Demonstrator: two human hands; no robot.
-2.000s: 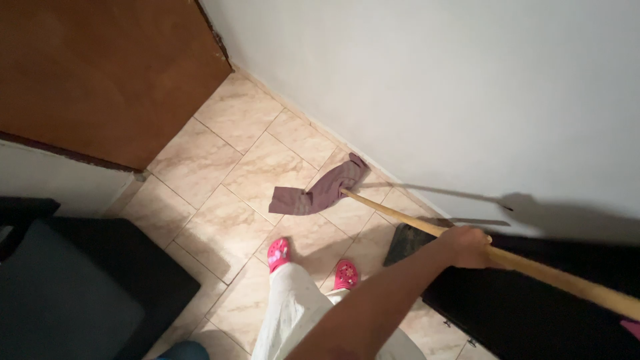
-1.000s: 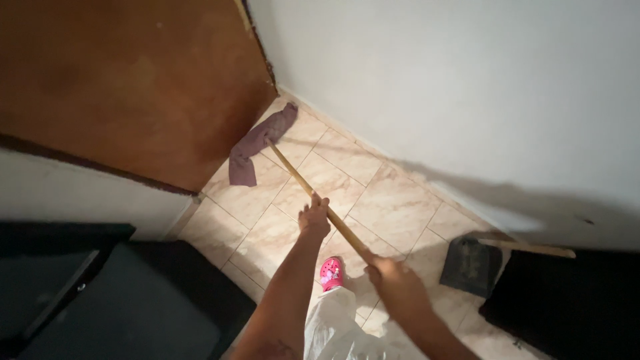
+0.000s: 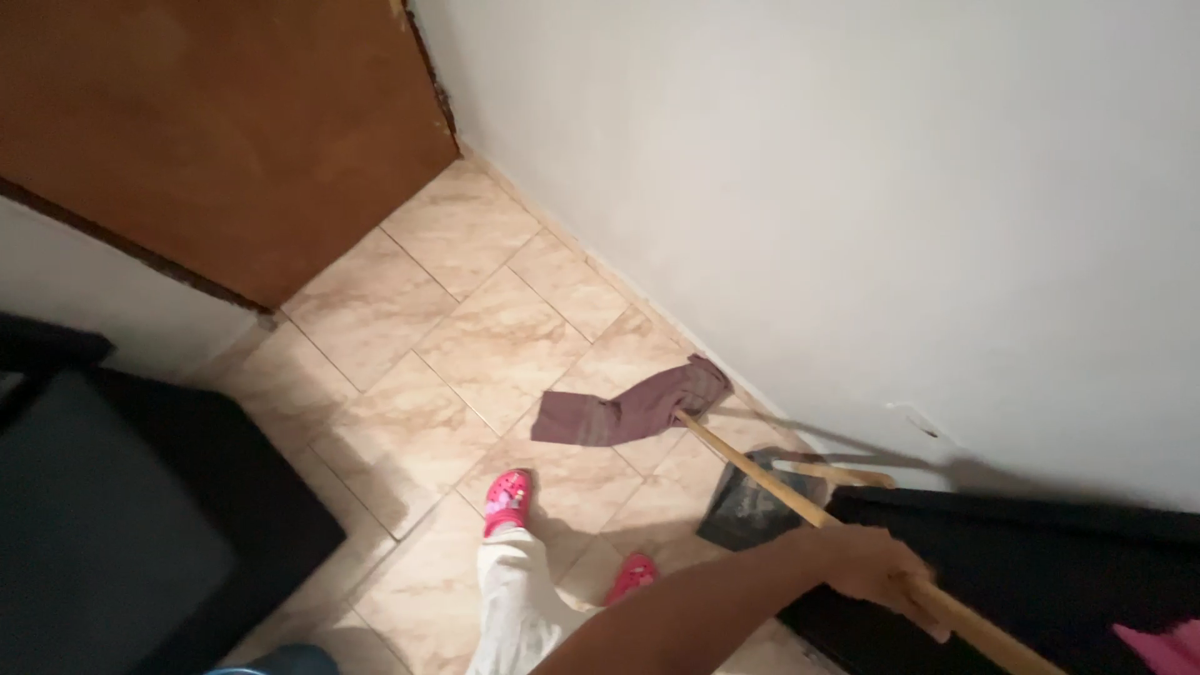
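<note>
My left hand (image 3: 877, 572) is closed around the wooden handle of a floor mop (image 3: 750, 464), which slants up from the lower right corner. At the far end of the handle a purple-brown cloth (image 3: 600, 419) lies draped on the tiled floor, one end against the base of the white wall. My right hand is out of view. Under the handle, a dark dustpan (image 3: 750, 502) with a wooden handle of its own rests on the floor by the wall.
A brown wooden door (image 3: 225, 122) stands at the upper left. Black furniture (image 3: 187, 487) is on the left, and a long black object (image 3: 1031, 553) lies along the wall at right. A blue rounded container (image 3: 291, 661) shows at the bottom edge. My feet wear pink clogs (image 3: 508, 499).
The cloth has moved from beside the door back toward me, along the wall near the dustpan. My left hand has swung to the right with the handle, and my right hand has left the view.
</note>
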